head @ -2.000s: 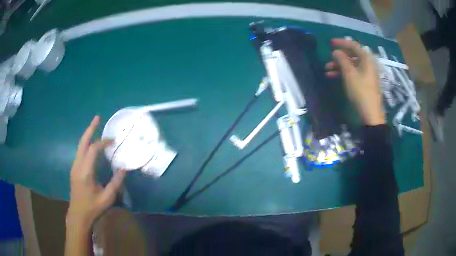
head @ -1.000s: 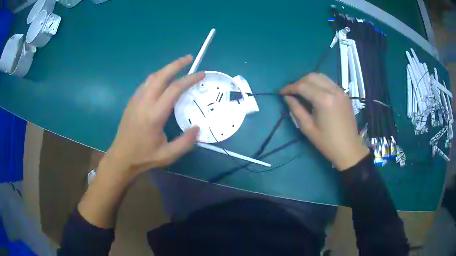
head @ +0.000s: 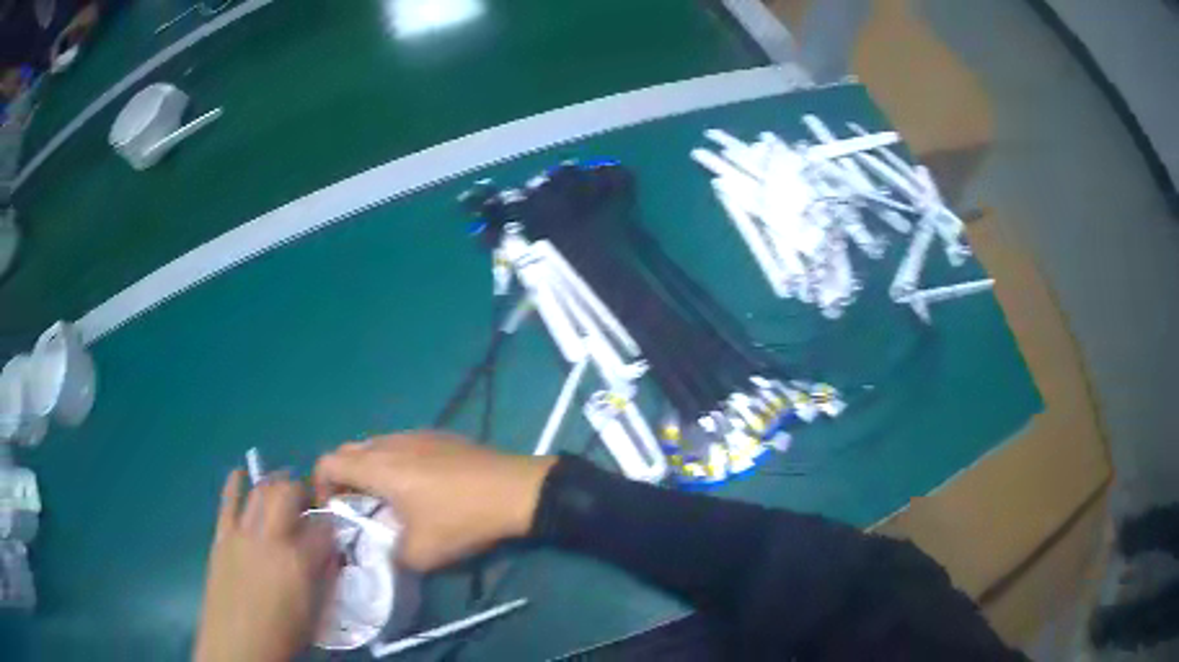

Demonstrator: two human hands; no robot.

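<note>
A white round camera housing [head: 356,601] lies at the bottom left, partly covered by both hands. One white antenna [head: 453,626] sticks out to its right, and the tip of another shows above my left fingers. My left hand [head: 265,569] is on the housing's left side, fingers bent. My right hand [head: 420,498] is over the housing's upper part, its fingertips close to my left fingers. The picture is blurred and the fingertips are partly hidden, so what they grip is unclear.
A bundle of black cables [head: 647,304] lies mid-bench beside white antennas [head: 569,304]. A second antenna pile [head: 802,213] is at the right. White housings [head: 58,375] stand at the left edge. Beyond the metal rail [head: 427,155], a finished unit [head: 149,123] is on the belt. Cardboard [head: 1047,466] is at the right.
The view has swung, so the housing now appears lower left and the belt shows. My right hand has come from the black cable at the right onto the housing, beside my left hand.
</note>
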